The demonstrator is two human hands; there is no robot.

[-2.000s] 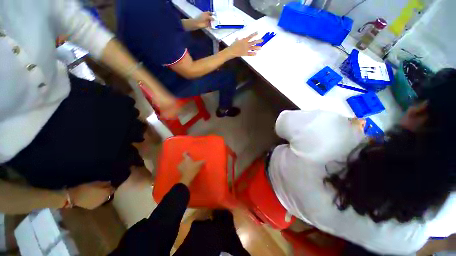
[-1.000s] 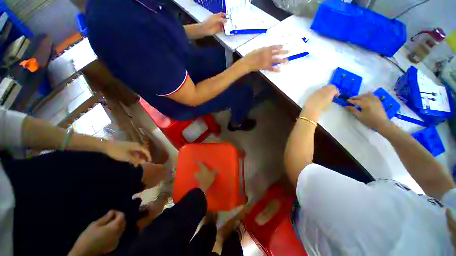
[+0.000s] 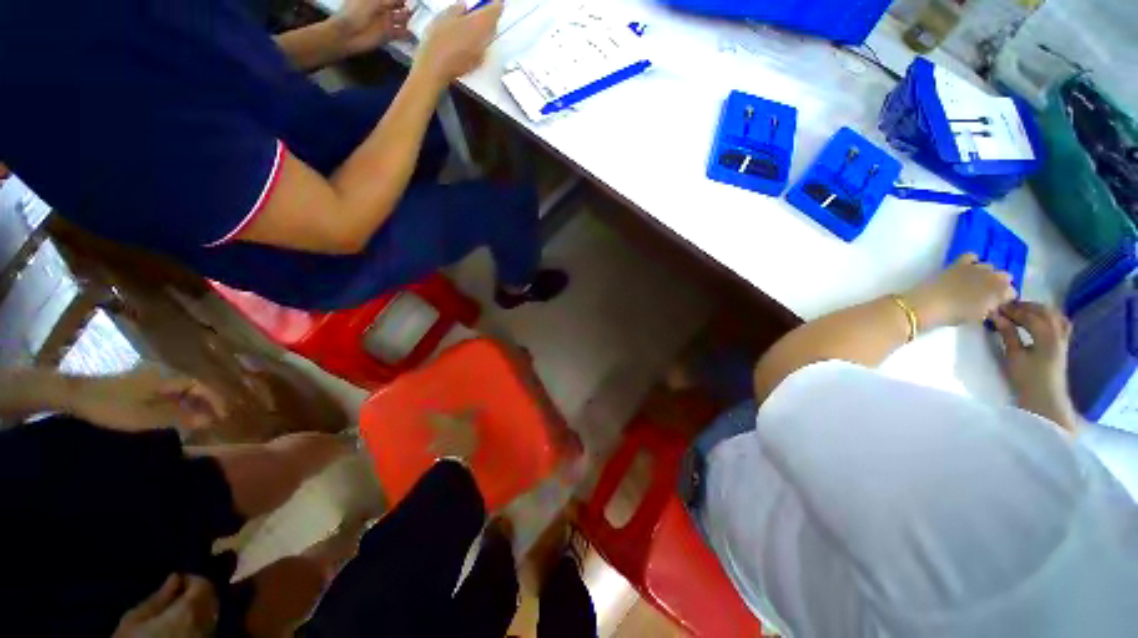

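A red-orange plastic stool (image 3: 505,386) is in front of my legs, its square top facing up and slightly blurred. My left hand (image 3: 456,436), in a dark sleeve, is at the middle of the stool's top and appears to grip it there; the fingers are blurred and the centre hole is hidden. My right hand is not in view.
Other red stools (image 3: 643,548) are on the floor, right and upper left. A person in a white top (image 3: 911,486) works at the white table (image 3: 661,175) with blue insert trays (image 3: 753,140). A person in navy (image 3: 150,137) handles sheets. Another person's bare hands are at left.
The view has shifted. The stool has turned and my left hand stays at its middle. The white-top person's hands have moved right to another blue tray. The navy-shirt person's hand has lifted off the table.
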